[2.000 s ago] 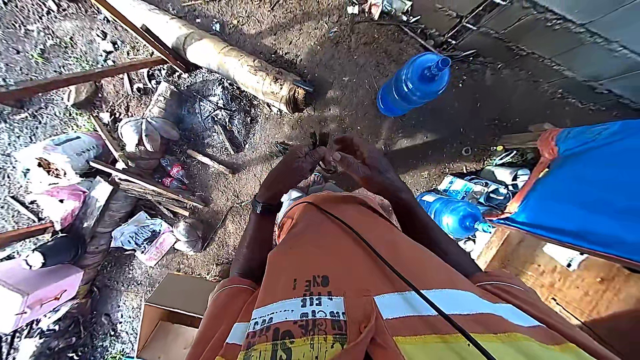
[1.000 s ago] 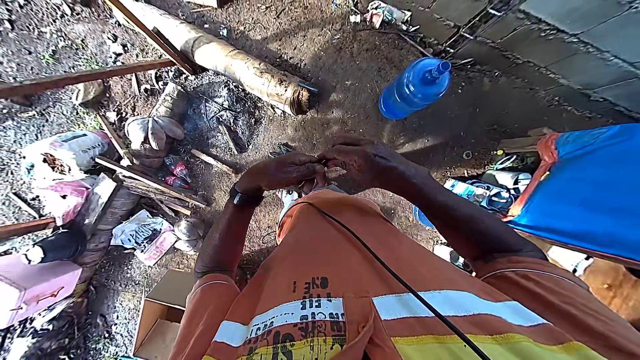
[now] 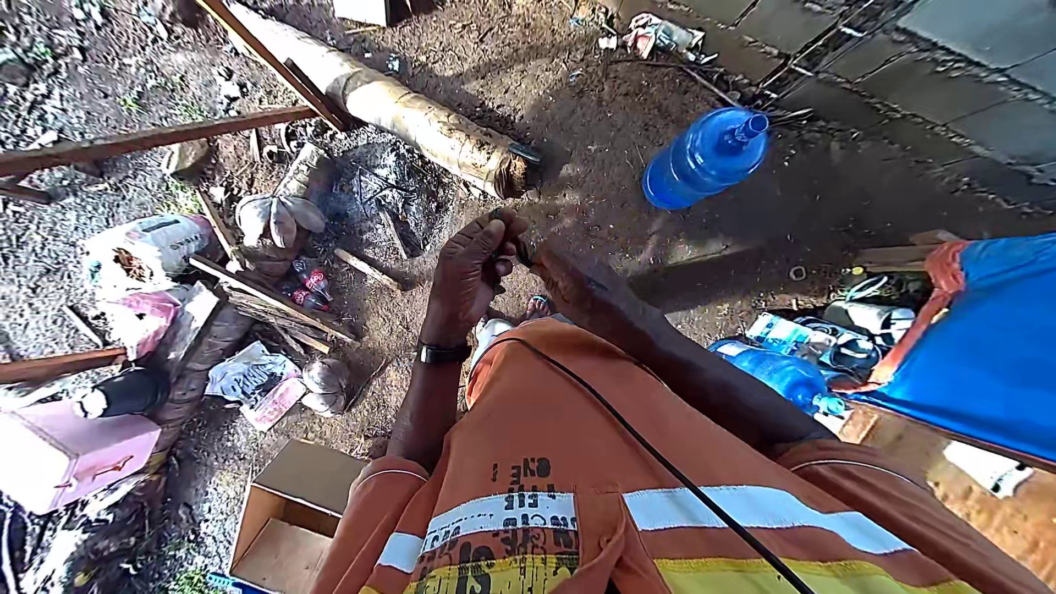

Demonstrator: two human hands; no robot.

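Note:
My left hand (image 3: pixel 472 271), with a dark band on its wrist, is raised in front of the orange shirt, its fingers closed on a small dark item (image 3: pixel 521 250) that looks thin and flexible. My right hand (image 3: pixel 569 285) pinches the same item from the other side. What exactly it is cannot be told, as the fingers cover most of it. Below the hands a black cord (image 3: pixel 627 429) runs down over the shirt. A foot in a sandal (image 3: pixel 538 305) shows on the ground beneath them.
A blue water jug (image 3: pixel 701 161) lies ahead on the right; another (image 3: pixel 775 373) is near the blue sheet (image 3: pixel 982 346). A log (image 3: pixel 412 111) lies ahead. Boards (image 3: pixel 264 293), a pink box (image 3: pixel 78 454) and a cardboard box (image 3: pixel 293 511) are at the left. A block wall (image 3: pixel 924 91) borders the right.
The hands have parted slightly, and some of the dark item now shows between them. My left hand has turned more upright. The right elbow has come in, and the lower jug shows again.

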